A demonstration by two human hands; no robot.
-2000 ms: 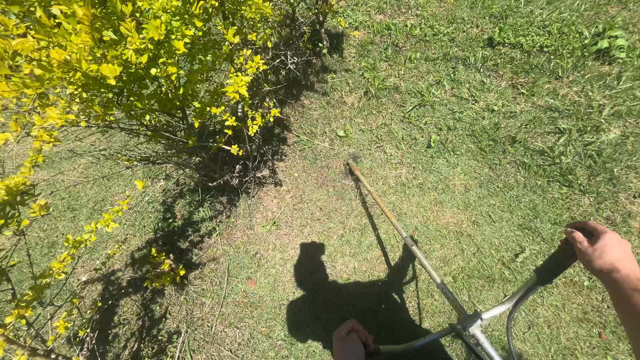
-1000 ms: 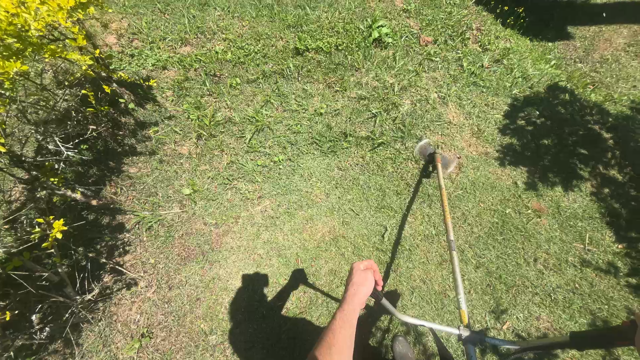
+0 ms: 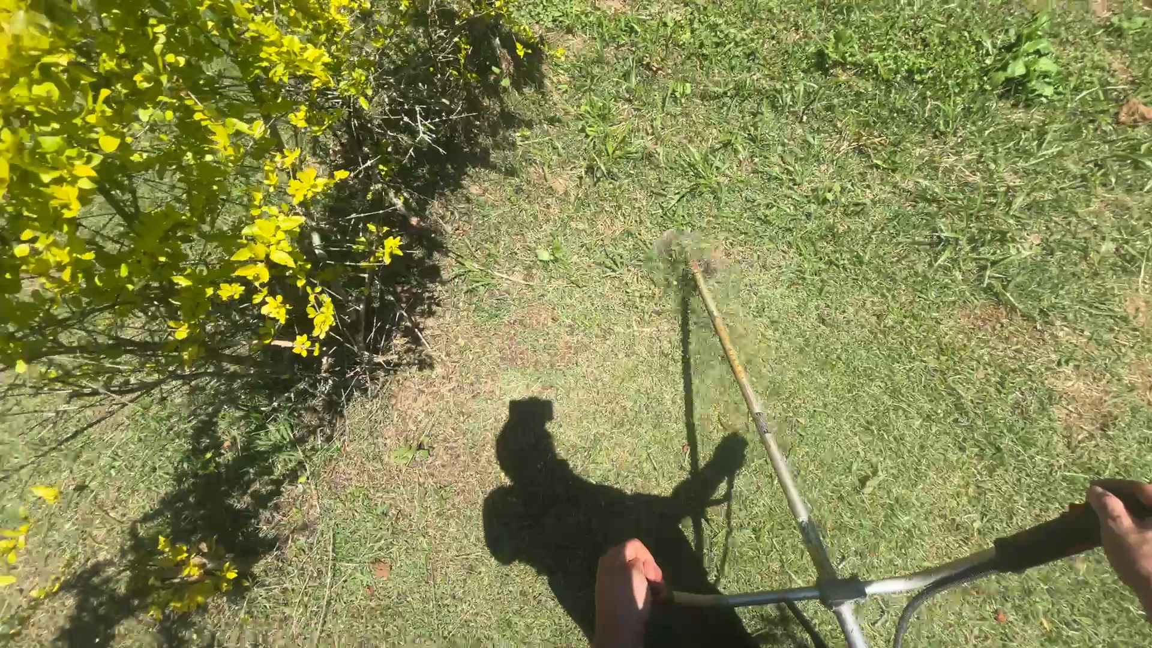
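Observation:
A brush cutter's long metal shaft slants up and to the left over mown grass, and its cutting head is a blur close to the ground. Near the bottom middle, my left hand is closed around the left end of the handlebar. At the right edge, partly out of frame, my right hand grips the black handle. A black cable curves down from that handle. The handlebar meets the shaft at a dark clamp.
A shrub with yellow leaves and bare twigs fills the upper left. Taller grass and a broad-leaved weed grow at the upper right. My shadow falls on the short grass below the cutting head.
The view swung right, then back left. The cutter's head has moved left since one second ago, back toward the yellow shrub. Both hands have kept hold of the handlebar.

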